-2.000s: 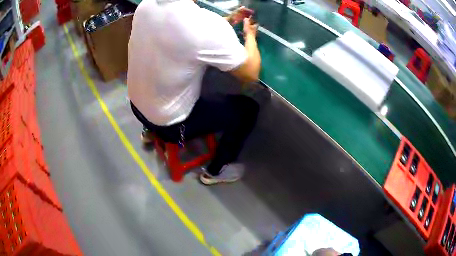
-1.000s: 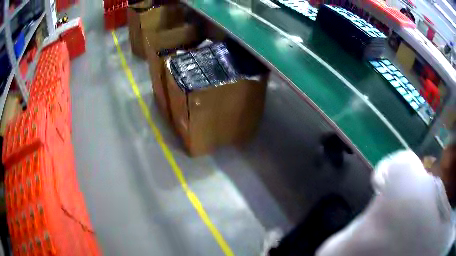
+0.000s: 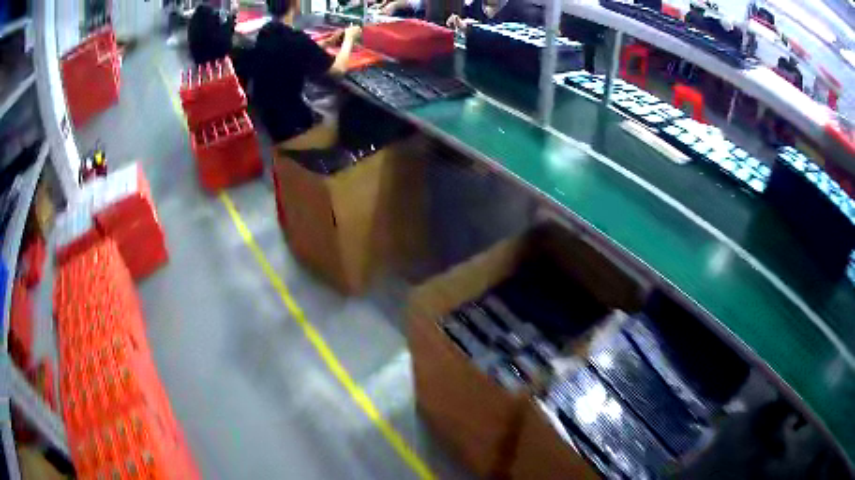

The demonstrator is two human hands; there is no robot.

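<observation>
Neither of my hands is in view. Nearest in front of me stands an open brown cardboard box [image 3: 469, 410], holding glossy dark bagged parts [image 3: 609, 398] with a bright reflection on them. A second open cardboard box [image 3: 323, 220] stands farther along beside the bench, with dark contents. The green bench [image 3: 600, 187] runs from the upper middle to the lower right, with pale edging lines.
Red trays [image 3: 112, 366] are stacked along the left, beside a metal shelf. Red crates [image 3: 225, 150] stand near the yellow floor line [image 3: 314, 337]. A person in dark clothing [image 3: 281, 80] is at the bench. Trays with pale-blue parts [image 3: 689, 136] lie across the bench.
The view has moved forward along the aisle. The seated person in the pale shirt has left view. The cardboard boxes are nearer, and the red crates and person in dark clothing now show.
</observation>
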